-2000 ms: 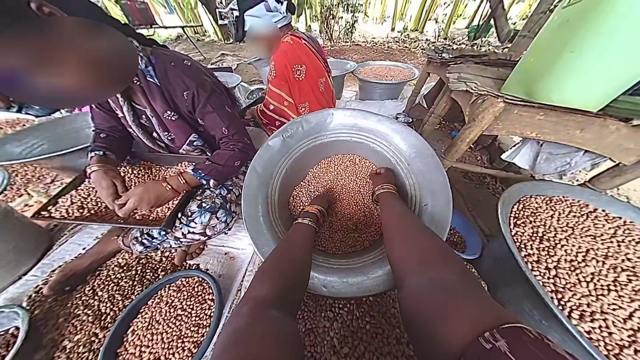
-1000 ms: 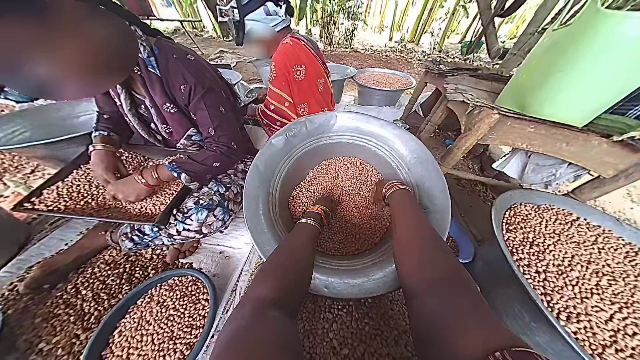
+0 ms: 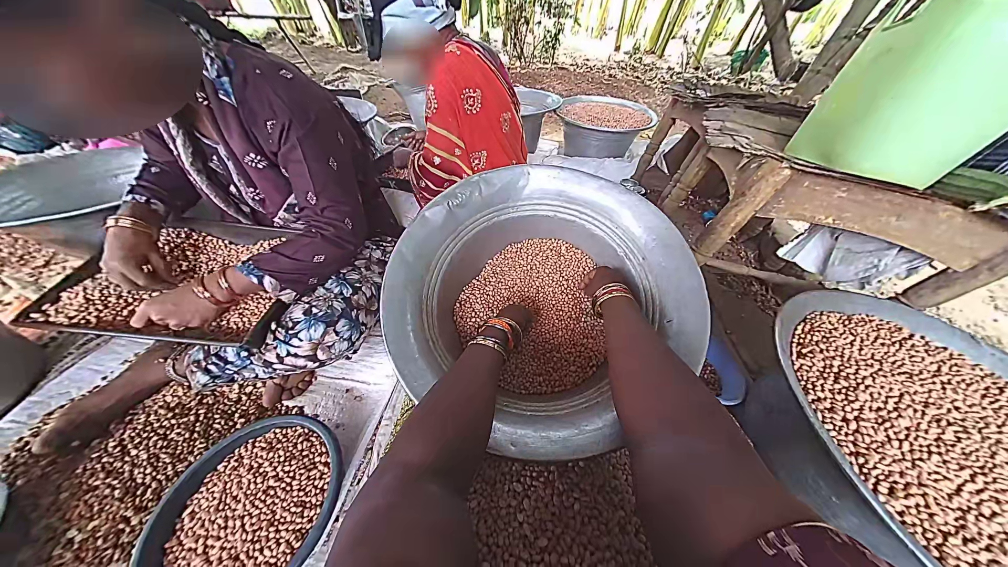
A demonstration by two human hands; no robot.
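Observation:
A wide-rimmed metal basin point(image 3: 425, 260) stands tilted before me, with a heap of small reddish-brown nuts or seeds point(image 3: 543, 276) inside. Both my hands reach into it. My left hand point(image 3: 517, 316), with bangles at the wrist, is sunk in the heap near its middle; its fingers are hidden. At the heap's right edge, my right hand point(image 3: 600, 280) is partly buried, its fingertips out of sight. Whether either hand grips any of the nuts does not show. More of them, larger-looking and darker point(image 3: 559, 512), lie below the basin between my forearms.
At left a person in a purple top point(image 3: 307, 165) has both hands in a tray of nuts point(image 3: 260, 335). Behind sits another in red point(image 3: 476, 110). A dark-rimmed tub point(image 3: 337, 465) is lower left, a large metal basin point(image 3: 795, 370) right, a wooden bench point(image 3: 882, 224) behind it.
My left hand has shifted within the heap from its left side toward the middle. My right hand stays near the heap's right edge. The neighbouring person's hands have moved over the tray.

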